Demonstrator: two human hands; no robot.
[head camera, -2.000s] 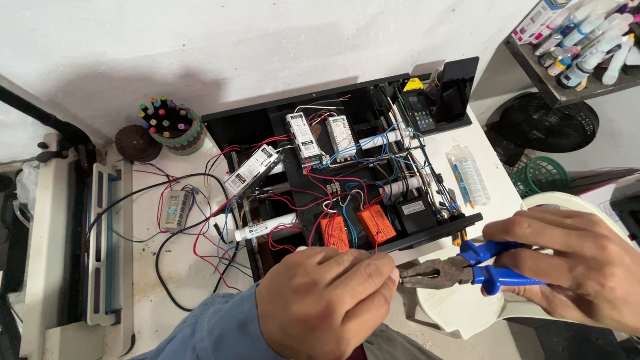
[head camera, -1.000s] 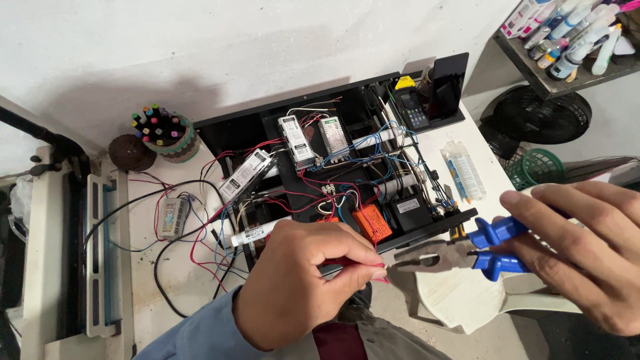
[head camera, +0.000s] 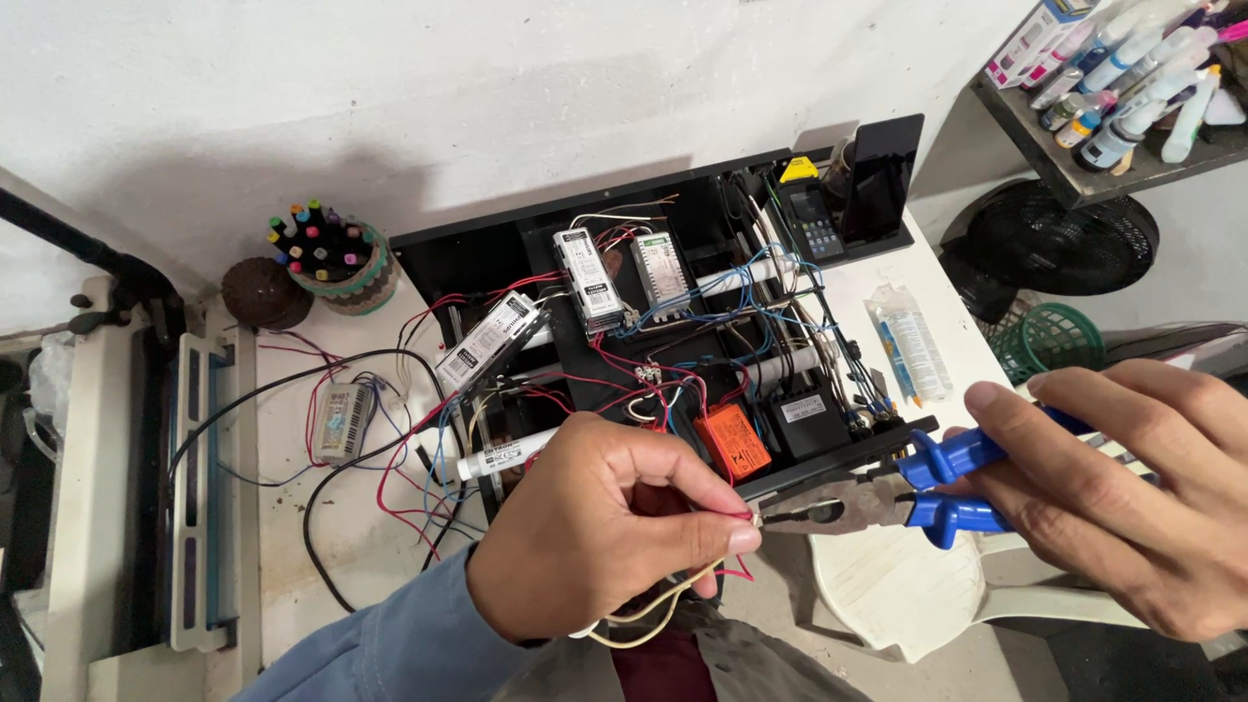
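Observation:
Between thumb and fingertips, my left hand (head camera: 624, 526) pinches the ends of a red wire and a cream-coloured wire (head camera: 643, 634). My right hand (head camera: 1111, 497) grips the blue handles of combination pliers (head camera: 858, 502). The jaw tips meet the wire ends at my left fingertips; whether they bite on them is too small to tell. Behind my hands lies a black open housing (head camera: 595, 195) full of wiring, with white electronic ballasts (head camera: 588, 278), an orange module (head camera: 733, 441), a black module (head camera: 807, 419) and a white tube (head camera: 507, 453).
A loose ballast (head camera: 343, 421) with wires and a black cable (head camera: 312, 531) lie on the white table at left, near a pot of markers (head camera: 341, 263). A phone (head camera: 811, 222) and a dark tablet (head camera: 877, 180) stand at the housing's right end. A white plastic chair (head camera: 897, 585) is below.
The plier jaws, apart from my left fingertips one second ago, now meet them. A cream-coloured wire now shows below my left hand.

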